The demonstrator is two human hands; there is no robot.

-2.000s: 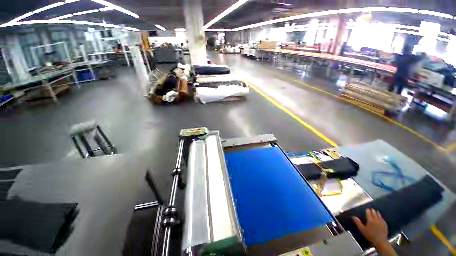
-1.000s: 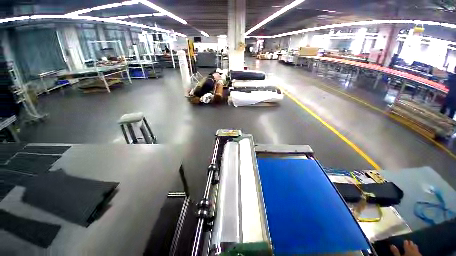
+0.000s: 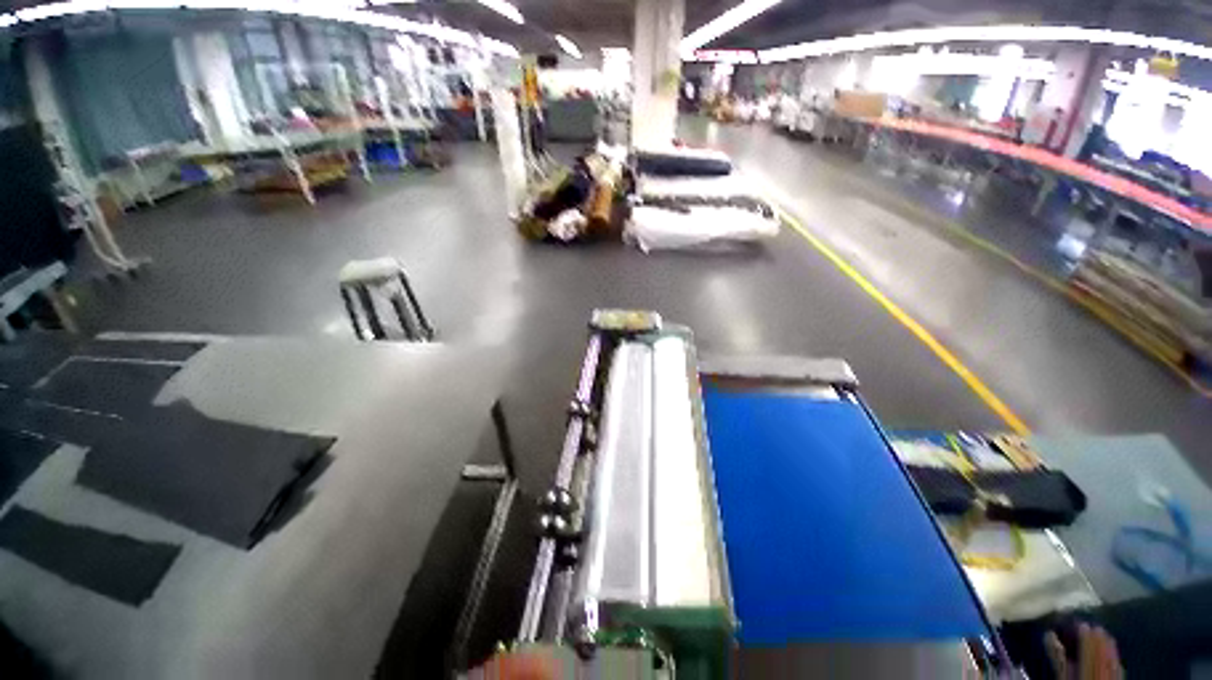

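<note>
My right hand [image 3: 1083,654] is at the bottom right edge, blurred and cut off. Its fingers lie by the dark strip stack [image 3: 1159,635]; its grip cannot be told. A small blurred skin-coloured patch, likely my left hand [image 3: 521,662], shows at the bottom edge by the near end of the rollers. The blue belt [image 3: 831,511] shows no strip on it. Two thick pale rollers [image 3: 654,478] run along its left side. Dark finished strips [image 3: 200,472] lie flat and overlapping on the grey table [image 3: 359,465] at left.
A tied black bundle [image 3: 1017,496] and blue cord [image 3: 1154,542] lie right of the belt on a pale table [image 3: 1110,458]. Shafts with black collars [image 3: 558,511] run left of the rollers. A stool [image 3: 379,295] stands beyond the grey table. Fabric rolls [image 3: 702,219] lie on the floor ahead.
The view has swung left. My right hand has gone from fully visible on the stack to the bottom edge. A skin-coloured patch now shows at bottom centre.
</note>
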